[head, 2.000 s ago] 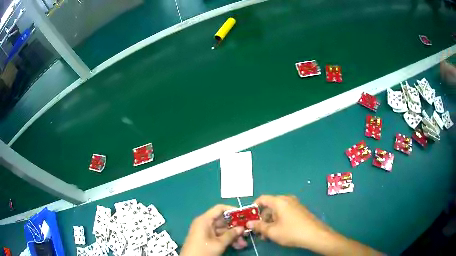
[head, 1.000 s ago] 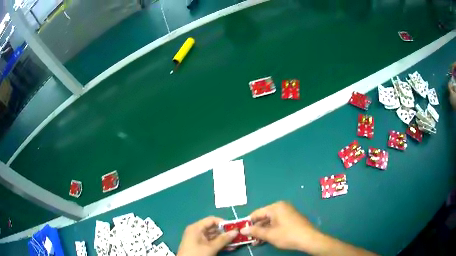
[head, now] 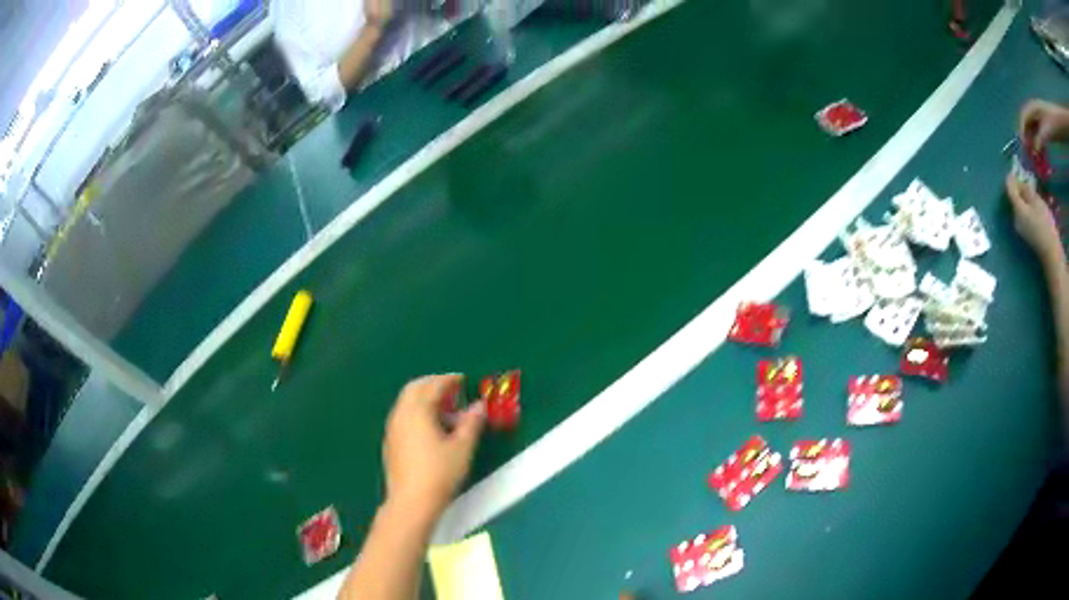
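Note:
My left hand (head: 428, 440) reaches over the green conveyor belt (head: 352, 422). Its thumb and fingers close around a small red board (head: 453, 404), mostly hidden by the fingers. Just right of the fingertips, a red circuit board (head: 502, 400) with yellow spots lies on the belt. A sliver of skin at the bottom edge, seemingly my right hand (head: 630, 597), is cut off, so its grip cannot be seen. A pale yellowish sheet (head: 467, 568) lies below the rail, partly cut off.
Several red boards (head: 818, 465) and heaped white plates (head: 879, 264) lie on the right bench. The belt carries a yellow cylinder (head: 293, 326) and other red boards (head: 320, 536). A pale rail (head: 633, 404) divides bench and belt. Other people's hands (head: 1032, 211) are far right.
The view has swung. My left hand has left the board held by both hands and reached onto the belt. My right hand has dropped almost out of view. The yellow cylinder appears farther left and lower.

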